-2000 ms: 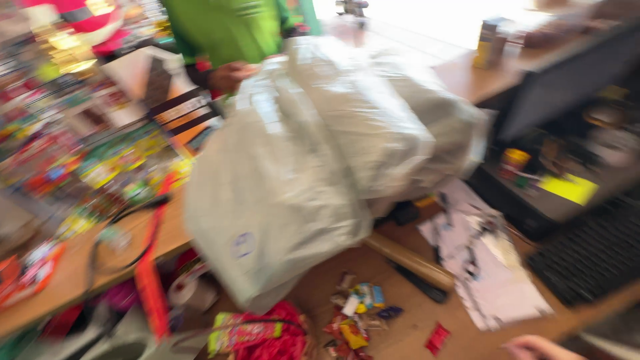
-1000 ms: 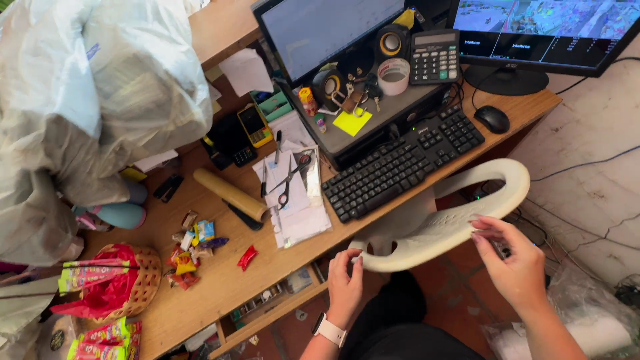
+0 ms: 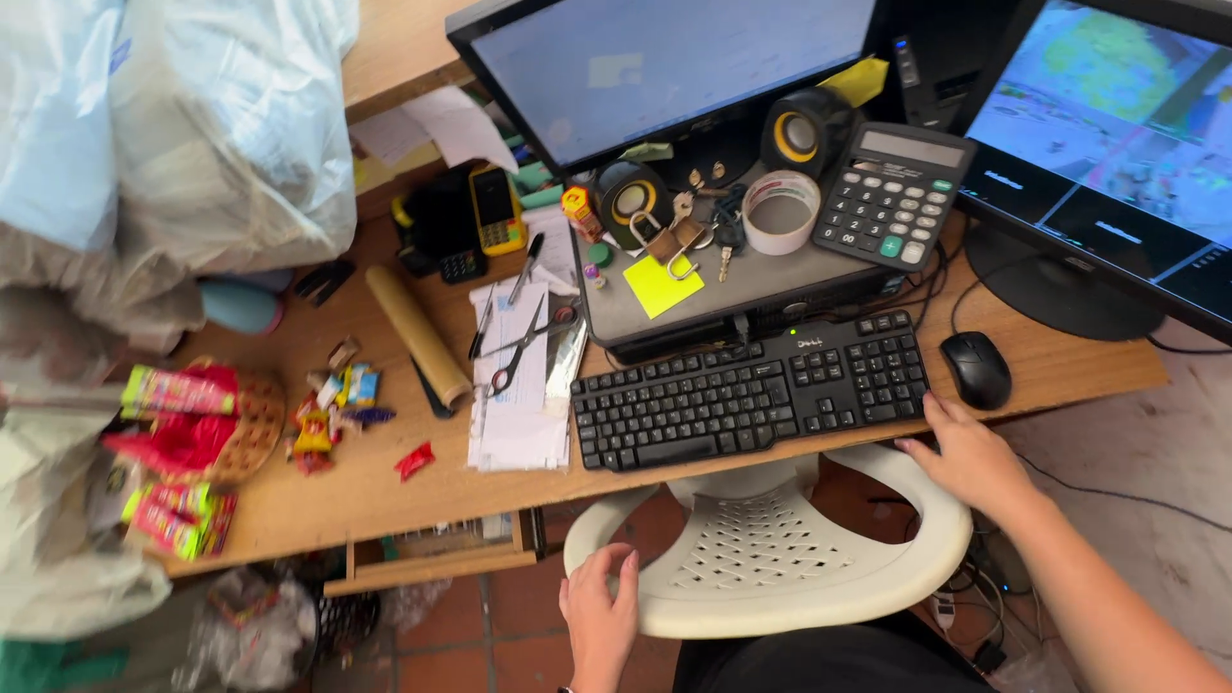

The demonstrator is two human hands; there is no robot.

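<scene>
My left hand (image 3: 599,604) rests at the left armrest of a white plastic chair (image 3: 770,616), its fingers curled near the rim; whether it grips is unclear. My right hand (image 3: 967,452) is at the front edge of the wooden desk, its fingertips at the right end of a black keyboard (image 3: 741,395), above the chair's right armrest. A black mouse (image 3: 976,370) lies just right of the keyboard. Left of the keyboard, scissors (image 3: 521,350) and pens lie on white papers (image 3: 520,423). A cardboard tube (image 3: 417,337) is beside them.
Behind the keyboard are a monitor (image 3: 664,67), a calculator (image 3: 895,195), a tape roll (image 3: 781,213) and padlocks (image 3: 664,241). A second monitor (image 3: 1107,144) stands right. Candies (image 3: 327,414), a basket (image 3: 258,423) and large plastic bags (image 3: 231,125) are at left. A drawer (image 3: 433,558) stands partly open below.
The white chair now sits closer against the desk front. My right hand has moved from the chair's rim to the keyboard's right end. My left hand remains by the chair.
</scene>
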